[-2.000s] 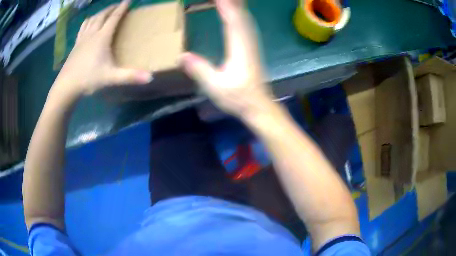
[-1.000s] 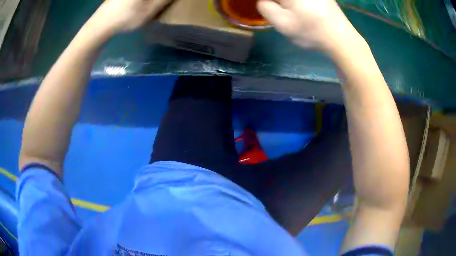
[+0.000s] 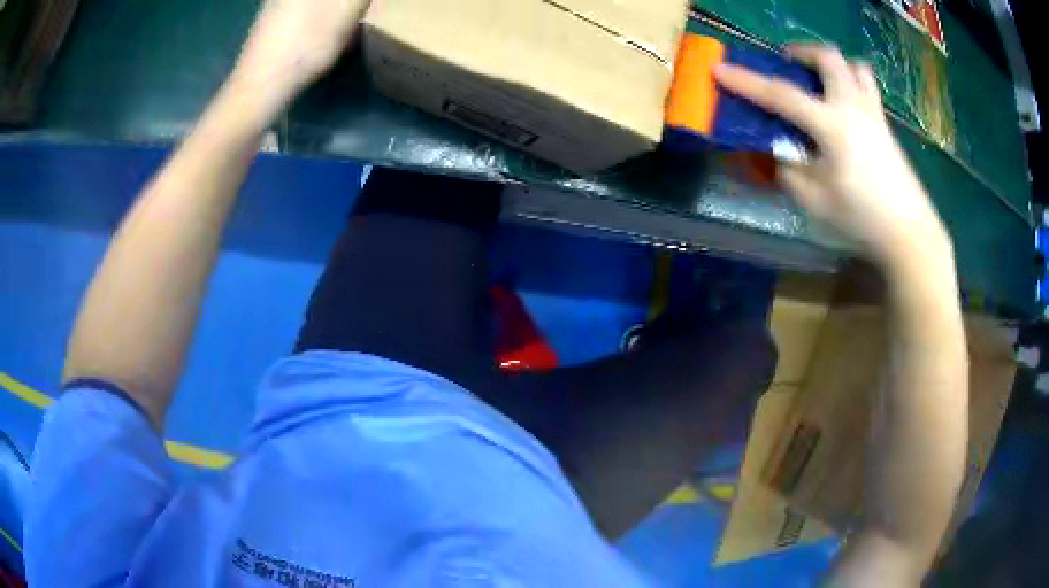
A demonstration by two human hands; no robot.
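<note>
A closed inner carton [image 3: 518,80] lies at the table's front edge, a seam across its top and a dark printed label on its near side. My left hand [image 3: 311,29] is at the carton's left end; its fingers are cut off by the picture's top edge, so its grip is unclear. My right hand [image 3: 845,132] holds the tape dispenser [image 3: 759,98] by its blue body. The orange part of the dispenser is against the carton's right end. Whether tape is on the carton there is hard to tell.
The green mat [image 3: 322,126] lies under the carton. A large open master carton [image 3: 828,402] stands on the blue floor at the right, partly behind my right forearm. A red object [image 3: 520,333] is below the table. Brown cardboard [image 3: 32,57] is at the upper left.
My right hand has moved right and down with the dispenser, from the carton's top to its right end. Earlier, the tape roll lay apart on the mat and both hands were around the carton.
</note>
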